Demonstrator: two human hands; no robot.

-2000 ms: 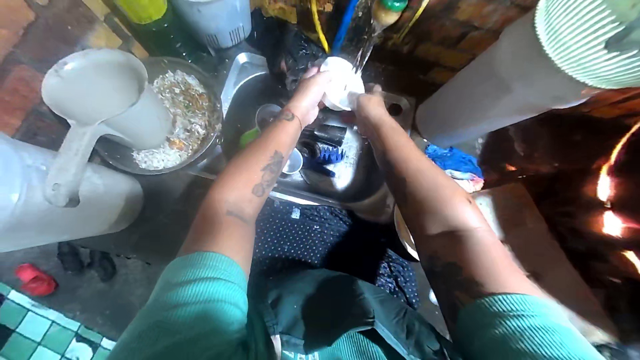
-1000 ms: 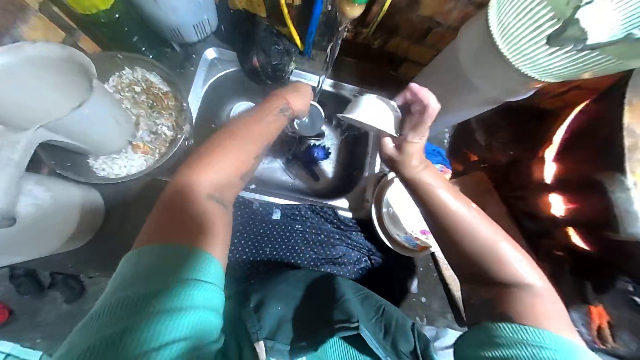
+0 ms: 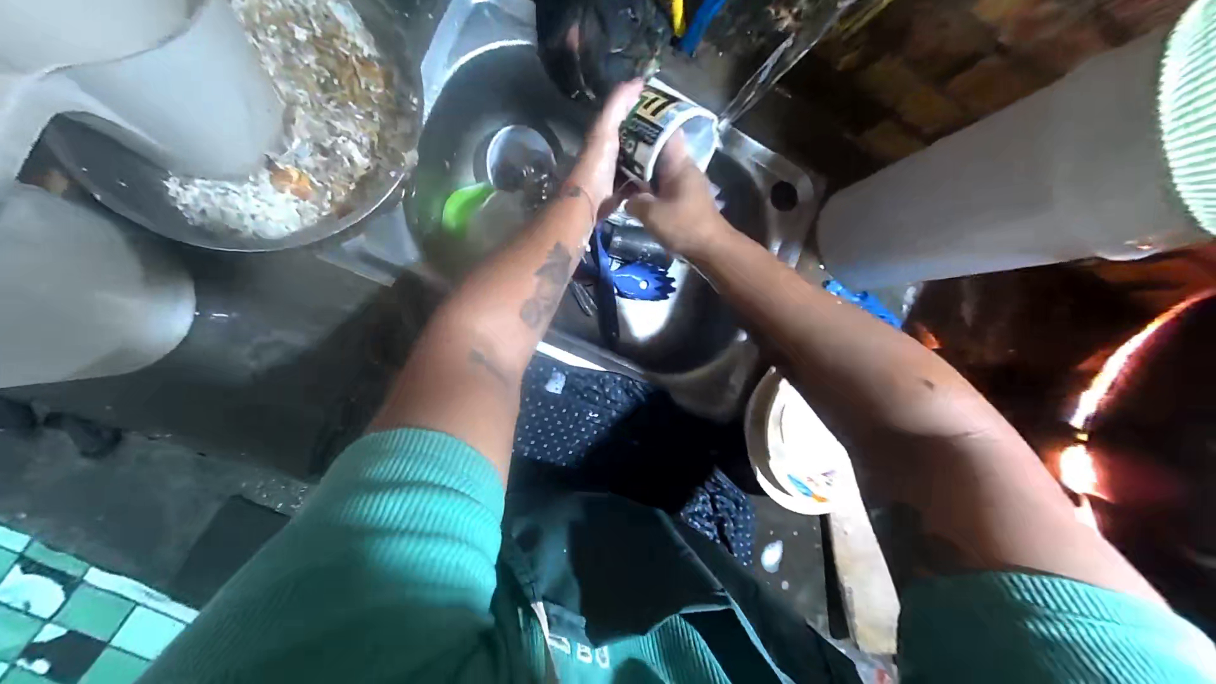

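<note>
A white plastic tub with dark printing [image 3: 650, 122] is held tilted between my two hands over the metal sink [image 3: 689, 366]. My left hand [image 3: 608, 142] presses on its left side. My right hand [image 3: 679, 204] grips its near right side, with the thumb at the rim. Water streams down [image 3: 774, 71] just right of the tub. In the basin below lie a blue utensil with a toothed head [image 3: 641, 281], a metal cup partly hidden by my hand, a clear round container [image 3: 520, 159] and a green item [image 3: 465, 206] beside my left forearm.
At left a wide metal pan [image 3: 404, 180] holds food scraps, with a grey-white plastic jug [image 3: 190, 95] over it. A black plastic bag [image 3: 594, 43] is behind the sink. Stacked bowls [image 3: 760, 427] sit below my right forearm. A tall pale container [image 3: 988, 161] and a glowing fire [image 3: 1078, 465] are at right.
The white bowl that was in my right hand one second ago is no longer there; both hands now hold the printed tub. My left hand has come up from the basin.
</note>
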